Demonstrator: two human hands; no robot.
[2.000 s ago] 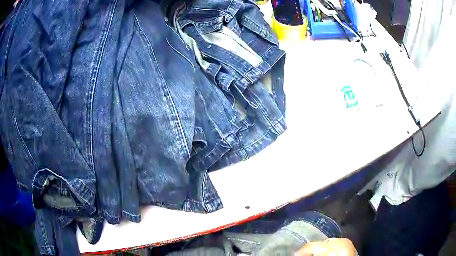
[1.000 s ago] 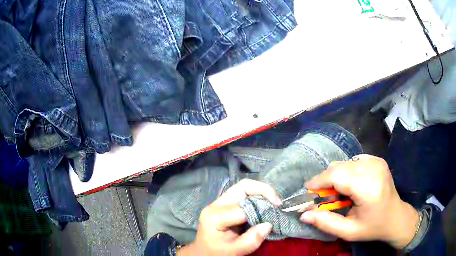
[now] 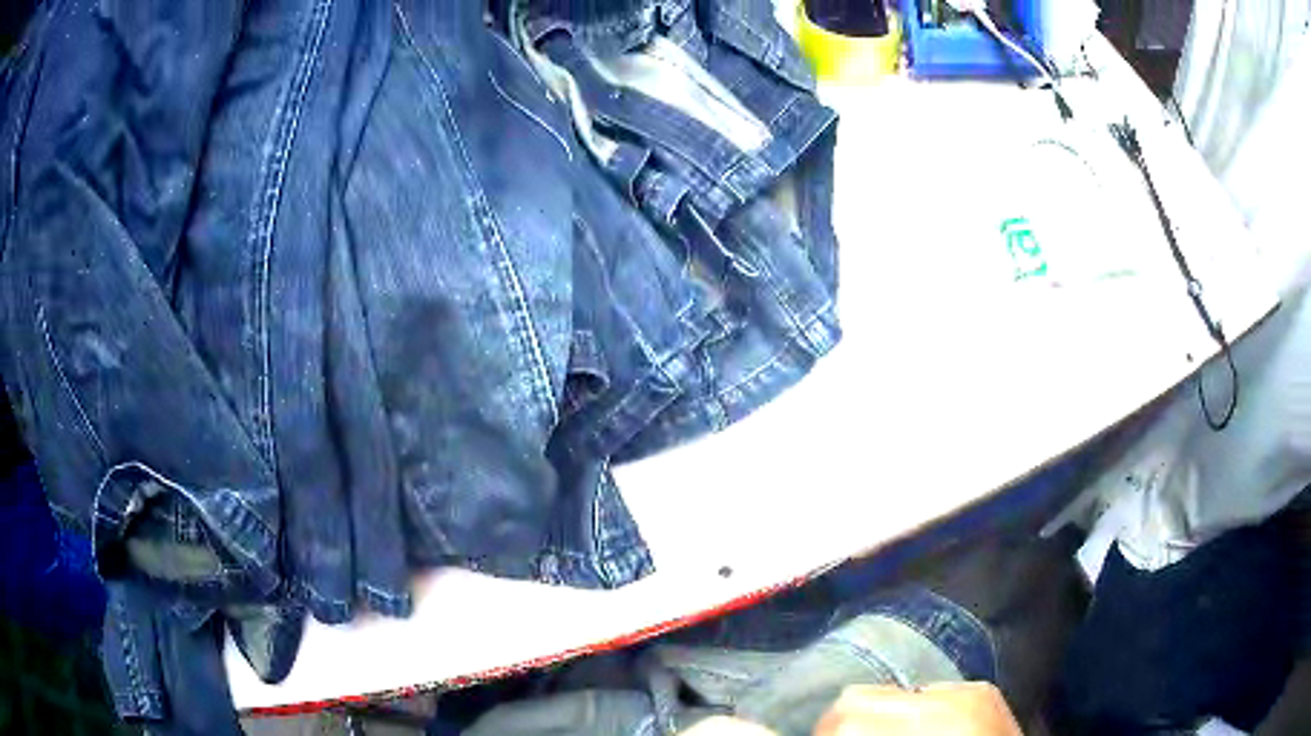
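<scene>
A denim garment (image 3: 748,664) lies low in front of me, pale grey-green inside out with a dark blue stitched band at its right end. My right hand (image 3: 917,710) shows only as a strip of skin at the bottom edge, over the pale cloth. My left hand (image 3: 726,728) is a small sliver at the bottom edge. The fingers of both hands and anything in them are cut off by the frame. No snips are in view.
Dark blue denim jackets (image 3: 431,316) are heaped on the left of the white, red-edged table (image 3: 920,431). A yellow holder (image 3: 851,51), a blue tray (image 3: 971,55) and a black cord (image 3: 1167,230) are behind and right.
The view has tilted up since a second ago. Both hands, and the orange snips in my right hand, have dropped to or past the bottom edge. The table's back items show again.
</scene>
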